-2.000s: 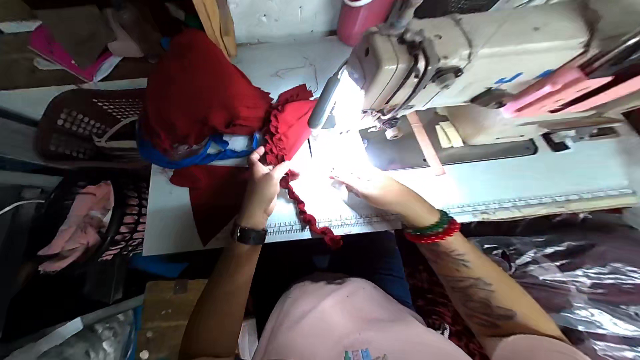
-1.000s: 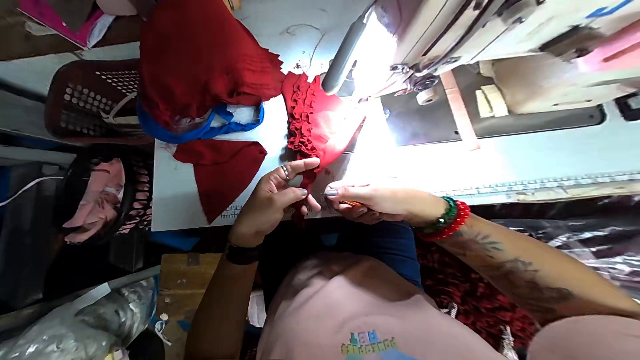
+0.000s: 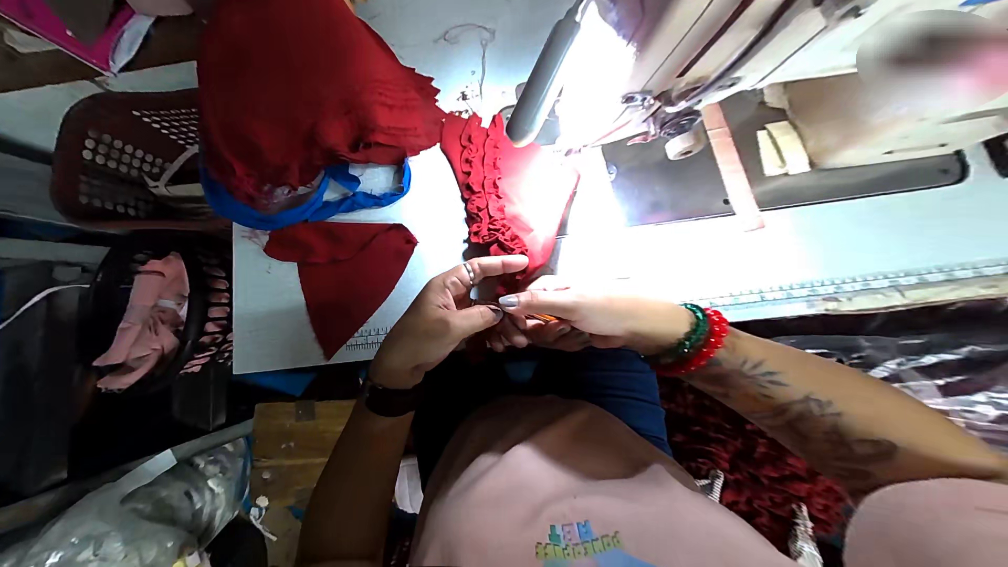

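Note:
Red fabric with ruffled strips (image 3: 484,185) lies on the white sewing table, its lower end running down to my hands. My left hand (image 3: 453,311), wearing a ring, pinches the edge of this fabric between thumb and fingers. Against its fingertips, my right hand (image 3: 559,315) holds a small orange-handled tool, mostly hidden by the fingers; its kind cannot be told. The sewing machine (image 3: 709,47) stands at upper right, its lamp (image 3: 543,75) glaring over the cloth. A separate red fabric piece (image 3: 354,276) lies left of my left hand.
A heap of red fabric (image 3: 315,87) rests over a blue-rimmed container (image 3: 307,209) at upper left. Beside it is a brown perforated basket (image 3: 118,157); below, a black basket (image 3: 213,315) holds pink cloth (image 3: 150,323). A measuring tape (image 3: 866,283) runs along the table's front edge.
Both hands have come together at the table's front edge. The ruffled strip that hung over the edge two seconds ago no longer shows there. The view has moved closer.

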